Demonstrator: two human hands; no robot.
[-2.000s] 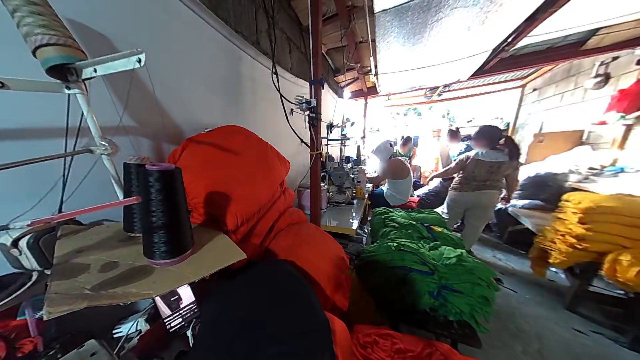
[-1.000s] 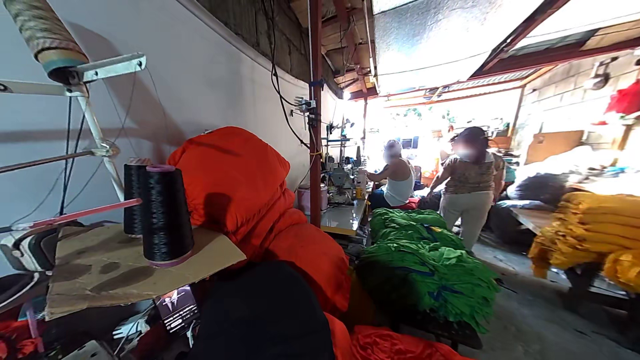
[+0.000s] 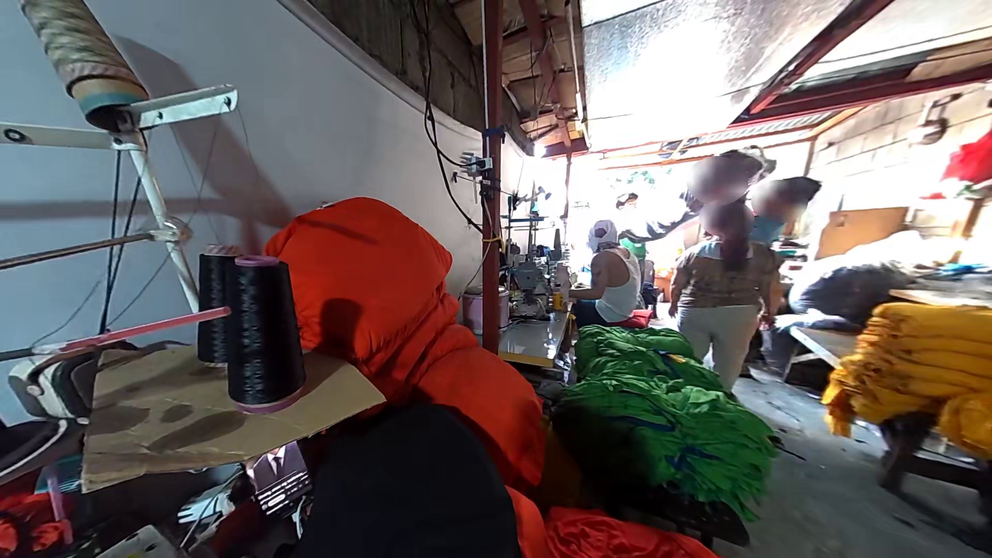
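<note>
Neither of my hands is in view. On a flat piece of cardboard [image 3: 333, 387] at the left stand two cones of black thread, the front one [image 3: 266, 333] on a pink base, the other [image 3: 213, 306] just behind it. A worn thread cone [image 3: 85, 58] hangs tilted on a white metal thread stand [image 3: 167, 194]. Large bundles of orange-red fabric [image 3: 364, 271] lean by the wall. A dark rounded shape [image 3: 411, 488] fills the bottom centre. A phone-like screen [image 3: 279, 477] shows below the cardboard.
Green garments [image 3: 674, 418] are piled on a low bench at centre right, with yellow fabric [image 3: 914, 356] stacked further right. A red post [image 3: 491, 178] rises by a sewing table [image 3: 535, 339]. A seated person [image 3: 620, 279] in a white top works there; several people stand near the aisle [image 3: 814, 473].
The standing person in the patterned top has turned away, back to the camera. Other people now show close beside and behind that person. The seated person has turned towards the sewing machines since the earliest frame.
</note>
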